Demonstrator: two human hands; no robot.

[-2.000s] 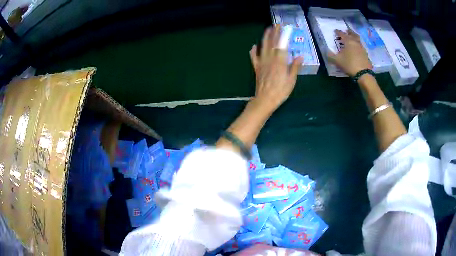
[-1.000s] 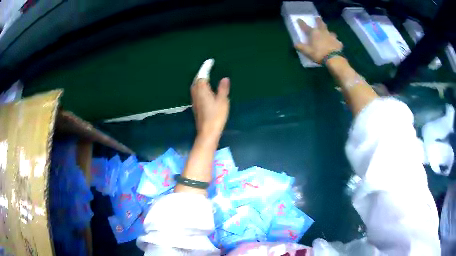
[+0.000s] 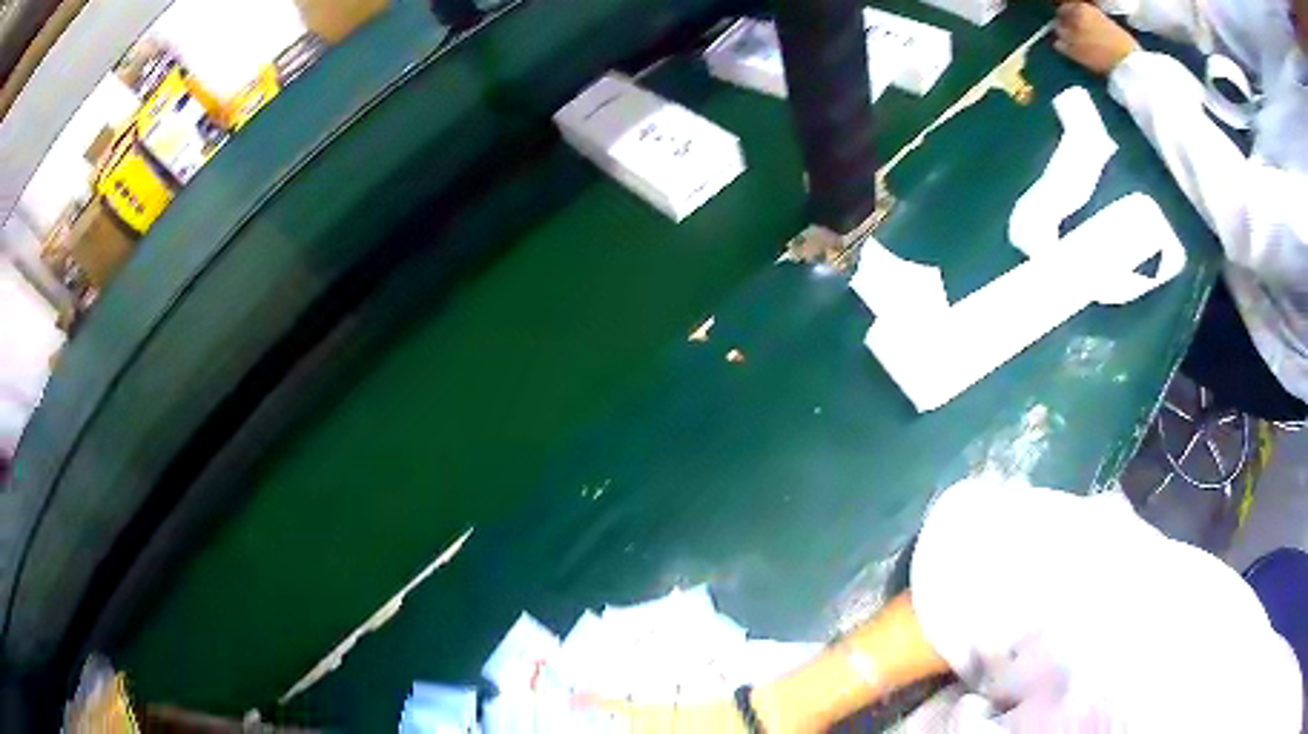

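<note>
Light-blue sachets (image 3: 524, 657) lie in a pile at the bottom edge, washed out by glare. My right arm comes in from the lower right, and my right hand (image 3: 653, 716) is low over the pile, cut off by the bottom edge and blurred into the glare; its fingers and any hold are unclear. My left hand is not in view. A closed white box (image 3: 653, 146) with dark marking lies on the green conveyor belt (image 3: 474, 373), away from my hand.
A dark post (image 3: 832, 122) stands before more white boxes (image 3: 907, 55). White cut sheet pieces (image 3: 1004, 318) lie right of centre. Another person's hand (image 3: 1093, 37) is at the top right. A carton edge (image 3: 101, 700) shows bottom left.
The view has swung to the right. My right hand has left the box and come down to the sachet pile. My left hand has gone out of view.
</note>
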